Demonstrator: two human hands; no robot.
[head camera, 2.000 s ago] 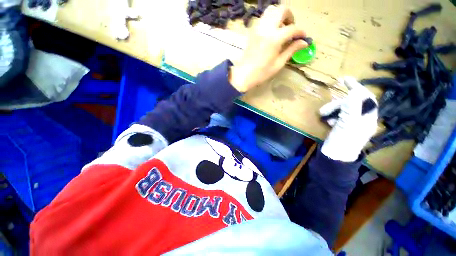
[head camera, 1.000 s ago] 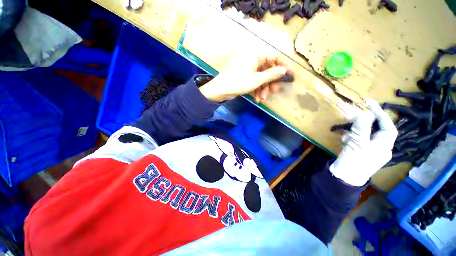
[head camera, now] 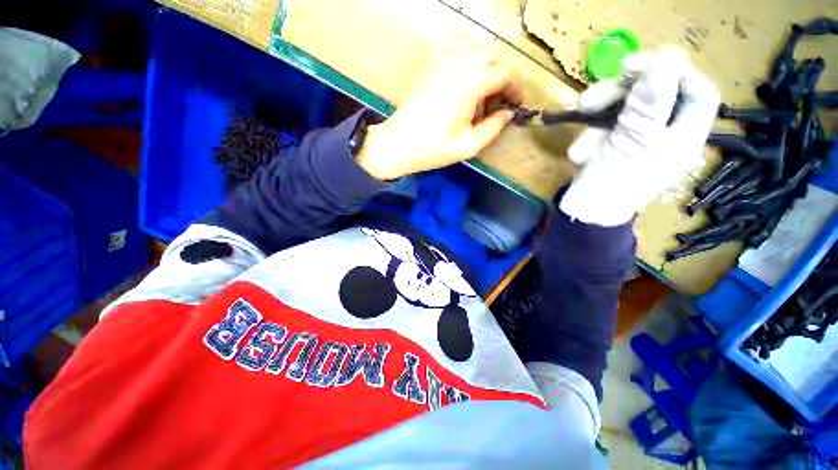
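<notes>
My left hand (head camera: pixel 441 124) is bare and pinches a small dark rubber piece (head camera: pixel 522 114) between thumb and fingers, over the bench front. My right hand (head camera: pixel 639 138), in a white knitted glove, is shut on a long black tubular part (head camera: pixel 574 117). Its end points left at the small piece; blur hides whether they touch. The glove covers its other end. A pile of long black parts (head camera: pixel 758 174) lies just right of the glove. A green lid (head camera: pixel 611 55) lies behind the glove on torn cardboard (head camera: pixel 560 27).
The green-edged bench front (head camera: pixel 340 78) runs below my hands. A blue bin (head camera: pixel 175 138) with small dark pieces (head camera: pixel 243 147) stands below at left. A blue tray (head camera: pixel 804 395) with black parts is at lower right, beside a white paper (head camera: pixel 790 239). Blue crates stand at far left.
My gloved right hand has moved up and left, bringing the long part to the small piece in my left hand. The view has shifted, and the heap of small pieces at the back is out of frame.
</notes>
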